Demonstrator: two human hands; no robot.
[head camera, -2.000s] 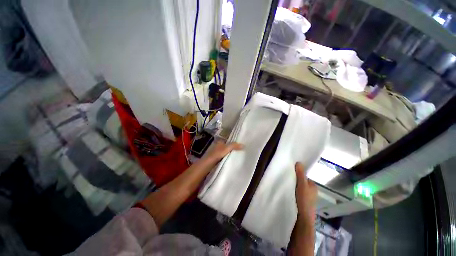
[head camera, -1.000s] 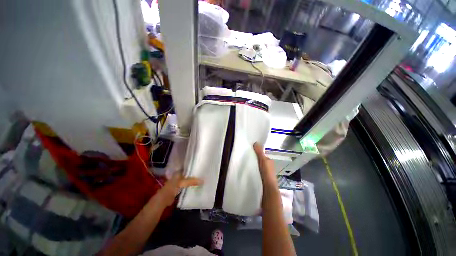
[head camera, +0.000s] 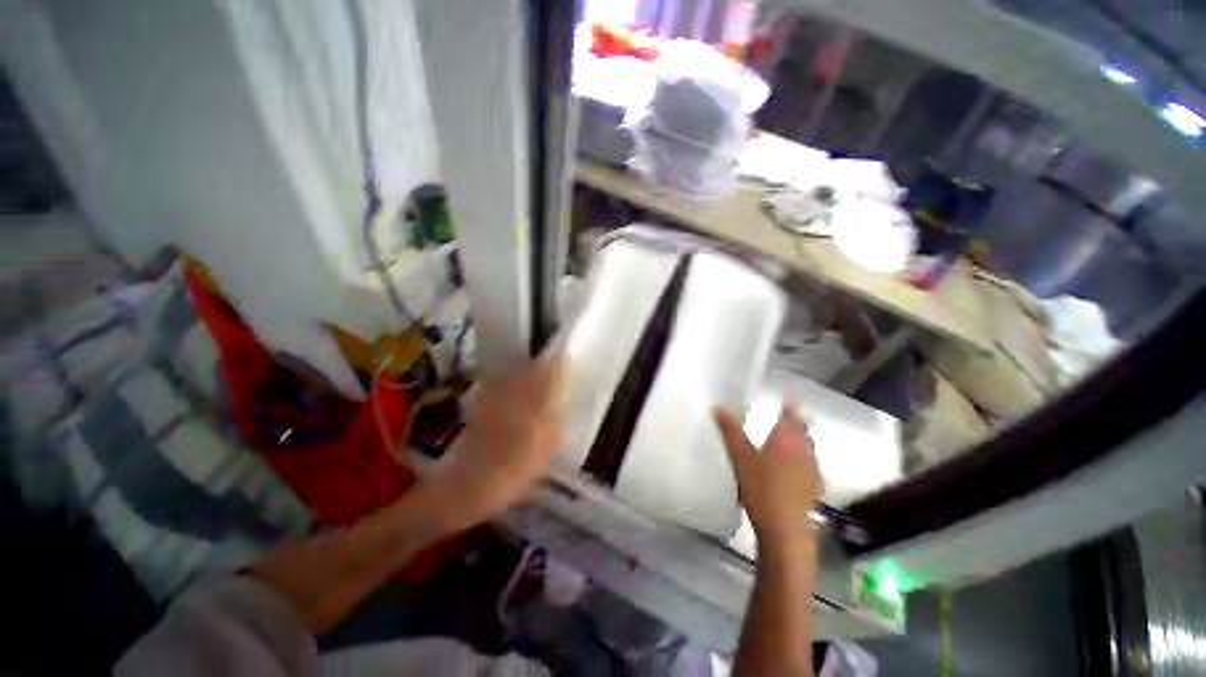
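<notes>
The folded curtain bundle, a thick white block with a dark lengthwise stripe, lies on the bed of the strapping machine, within its arch. My left hand is blurred at the bundle's near left edge; its grip and contact are unclear. My right hand is open at the bundle's right side, thumb and fingers spread, and does not hold it. No strap can be made out on the bundle.
A green light glows on the machine's right post. A red sack and grey-and-white checked cloth are at the left. Beyond the arch stands a beige table with white bagged goods. Plastic-wrapped goods lie low in front.
The bundle has moved forward, deeper into the arch, and the dark band seen across its far end no longer shows. My right hand has come off the bundle. The view has turned.
</notes>
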